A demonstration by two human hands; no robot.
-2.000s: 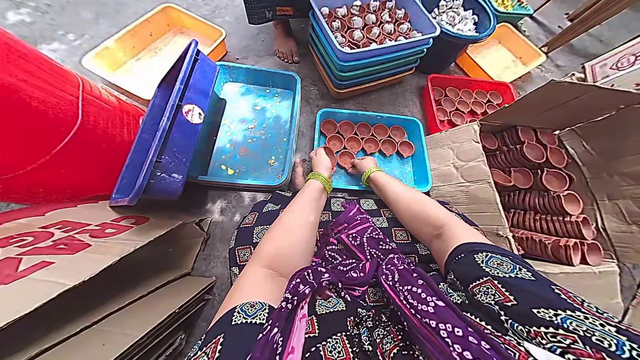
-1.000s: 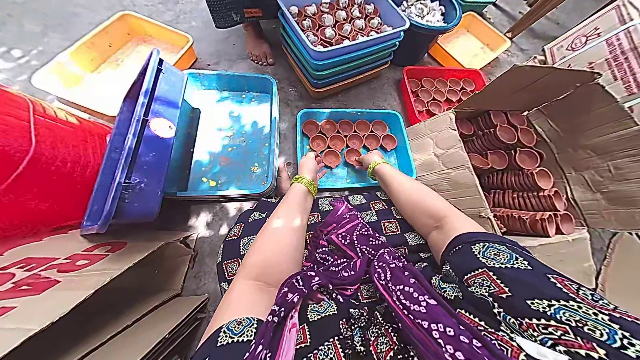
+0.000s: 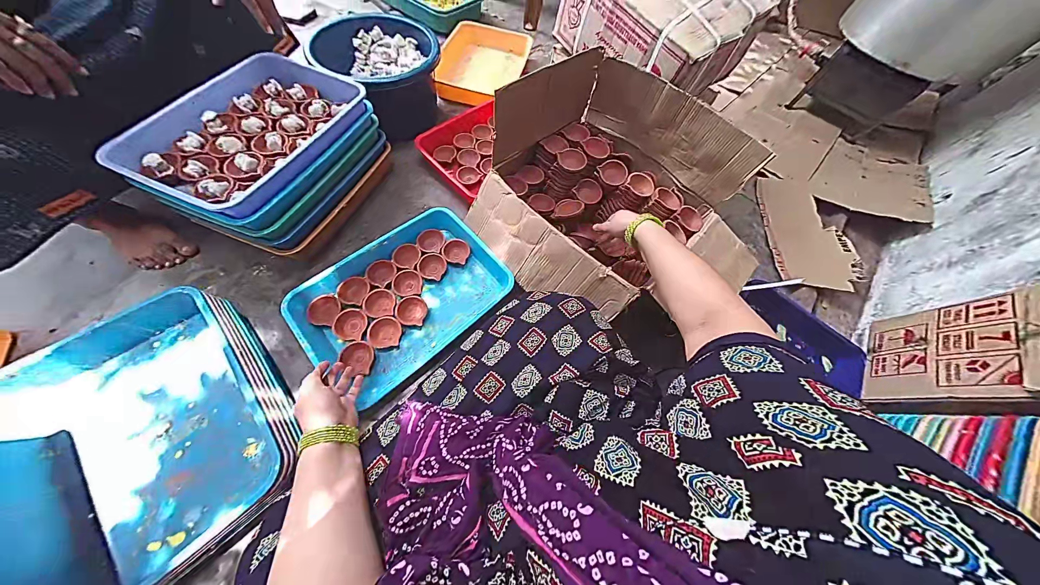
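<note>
Rows of small terracotta diyas [image 3: 379, 303] lie in a light-blue plastic tray [image 3: 481, 286] before me. My left hand [image 3: 327, 396] rests at the tray's near left corner, fingers apart, its fingertips at the nearest diya [image 3: 356, 357]. To the right, my right hand [image 3: 617, 231] reaches into an open cardboard box [image 3: 536, 244] full of stacked diyas [image 3: 571, 160]. Its fingers are among the stacks and partly hidden, so whether they grip a diya is unclear.
Stacked trays [image 3: 244, 213] hold filled diyas at the upper left, beside another person's foot [image 3: 150, 242]. Behind are a blue tub [image 3: 410, 106], a red tray [image 3: 439, 172] with diyas and an orange tray [image 3: 479, 61]. Empty blue trays [image 3: 187, 422] stand at the left.
My right hand has left the light-blue tray and moved right into the cardboard box. My left hand stays by the diyas at the tray. The view has swung strongly right.
</note>
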